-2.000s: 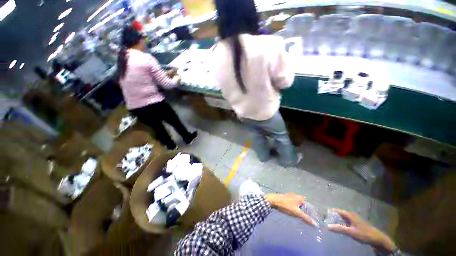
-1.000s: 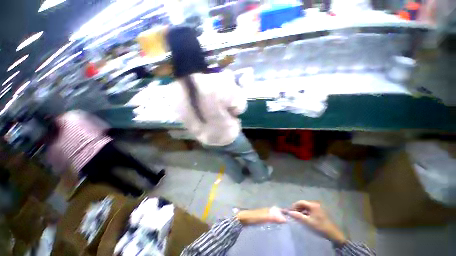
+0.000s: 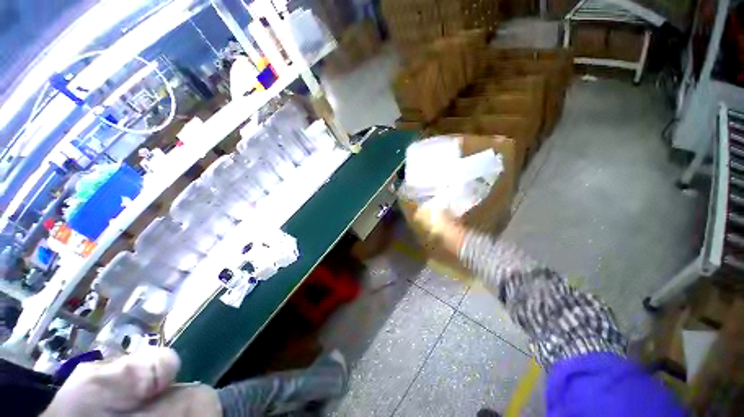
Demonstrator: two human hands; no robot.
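Note:
My right hand (image 3: 438, 230) is blurred at the near side of an open brown carton (image 3: 490, 213), at the right end of the green bench. Its checkered sleeve comes up from the lower right, past purple clothing. Clear and white plastic (image 3: 454, 174) lies heaped in the carton mouth, just beyond the hand. Blur hides the fingers, and I cannot tell whether they touch or grip the plastic. My left hand is not in view.
White-and-black units (image 3: 259, 265) lie on the green bench (image 3: 333, 213). Another worker's pale top (image 3: 126, 384) and jeans are at the lower left. Stacked brown cartons (image 3: 481, 98) stand behind the receiving carton. A roller conveyor (image 3: 726, 187) is at the far right.
The view has swung right toward the carton. My hands were together over translucent plastic at the lap; now my right arm reaches to the carton and my left hand is out of view.

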